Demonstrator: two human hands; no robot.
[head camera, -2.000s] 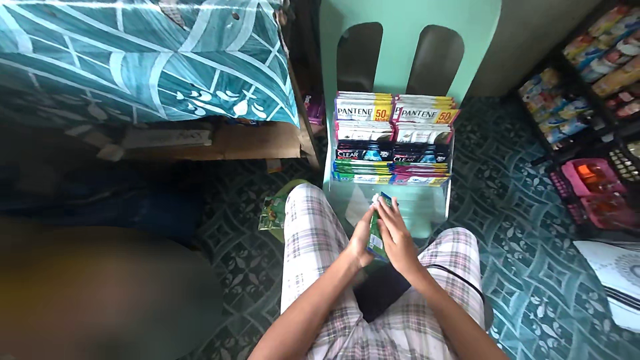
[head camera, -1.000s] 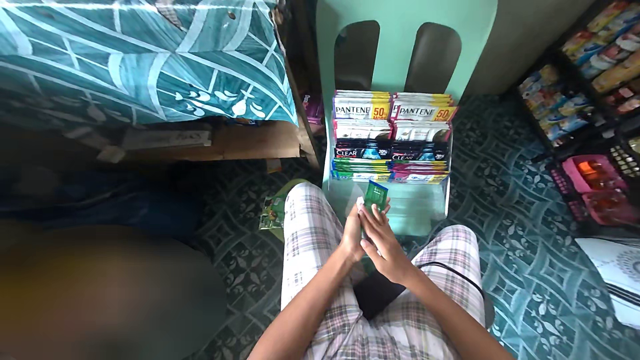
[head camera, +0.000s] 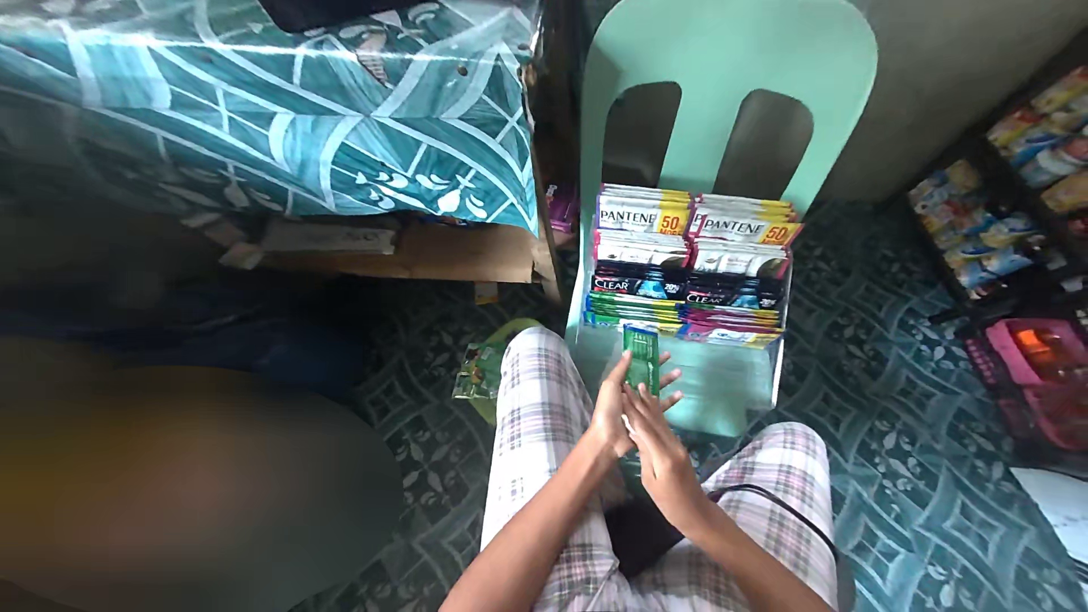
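Observation:
A green sachet strip (head camera: 642, 357) lies upright against my left hand (head camera: 614, 412), whose thumb rests along its left edge and whose fingers show behind it. Pressed flat against that palm and the strip's lower part is my right hand (head camera: 663, 455), fingers extended. Just beyond my hands, a clear tray (head camera: 779, 374) on the seat of a light green plastic chair (head camera: 701, 144) holds rows of sachets: white and yellow Pantene ones (head camera: 629, 218) at the back, then white ones (head camera: 642, 251), dark Clear ones (head camera: 637, 286), and green, yellow and pink ones (head camera: 731, 333) in front.
A table with a teal patterned cloth (head camera: 340, 127) stands at the left, above a cardboard box (head camera: 463, 252). A green container (head camera: 510, 331) with packets is beside my left knee. At the right are a rack of packets (head camera: 977, 229) and a pink basket (head camera: 1020, 348). A black cord (head camera: 782, 501) crosses my lap.
The green strip, low between my hands two seconds ago, now stands up more fully above my palms. My left fingers have spread behind it.

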